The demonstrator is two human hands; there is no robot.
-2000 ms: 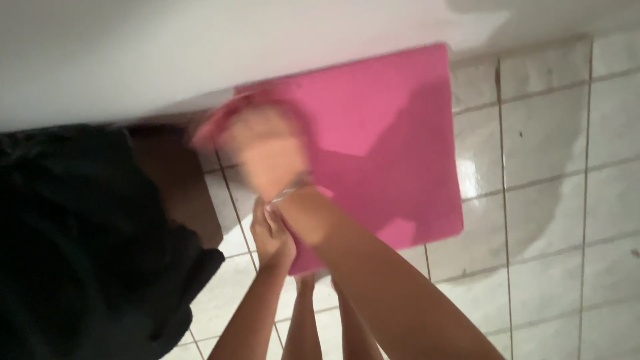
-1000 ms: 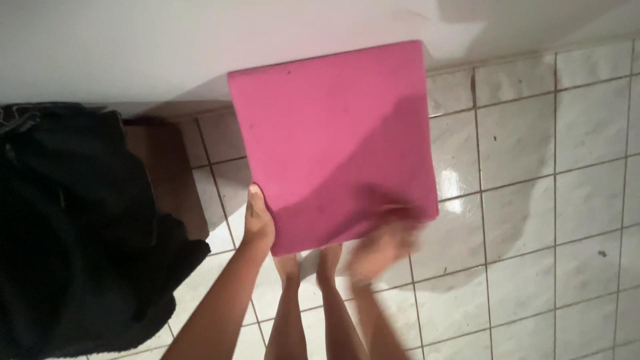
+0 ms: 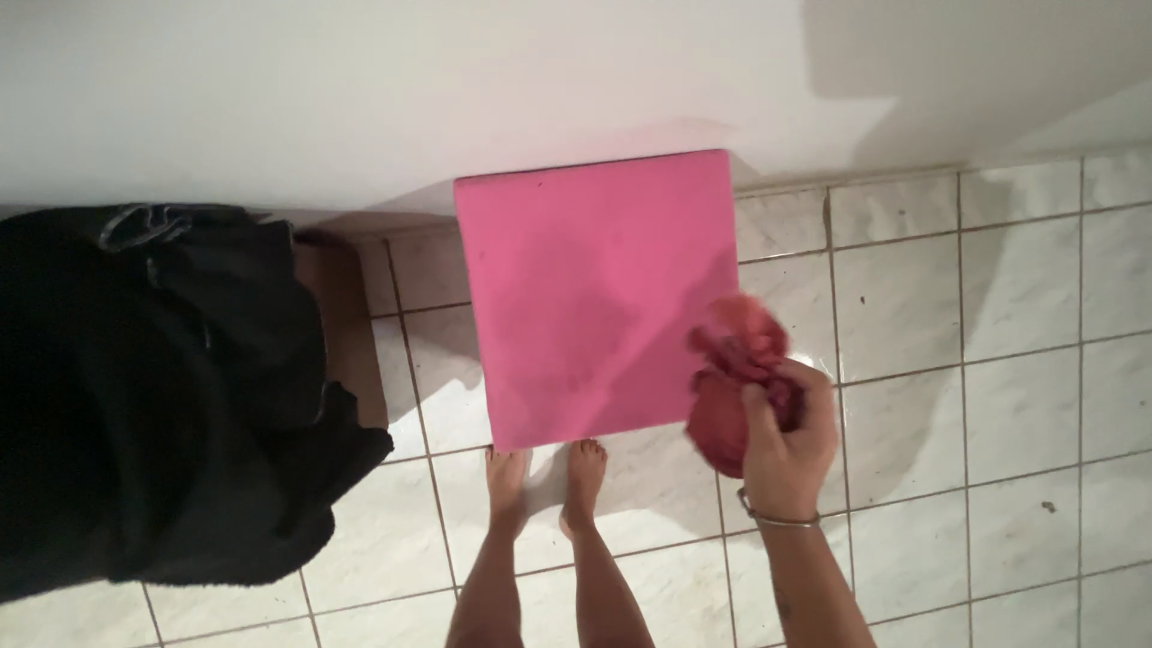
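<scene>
A square pink panel or seat top (image 3: 594, 297), its kind not certain, stands against the white wall in front of me, its surface partly in shadow. My right hand (image 3: 792, 432) grips a crumpled red cloth (image 3: 738, 360) between thumb and fingers, over the panel's right edge near its lower right corner. The cloth is slightly blurred and hangs in two bunched lobes. A thin metal bracelet (image 3: 778, 519) circles my right wrist. My left hand is out of view.
Black fabric (image 3: 162, 387) with a pale drawstring is draped over a brown object (image 3: 346, 333) at the left. My bare feet (image 3: 587, 463) stand on the white floor tiles (image 3: 900, 432) below the panel. The white wall (image 3: 360, 99) runs across the top.
My left hand, earlier at the panel's lower left edge, has let go and left the view. My right hand with the cloth has moved from the panel's left side to its right edge.
</scene>
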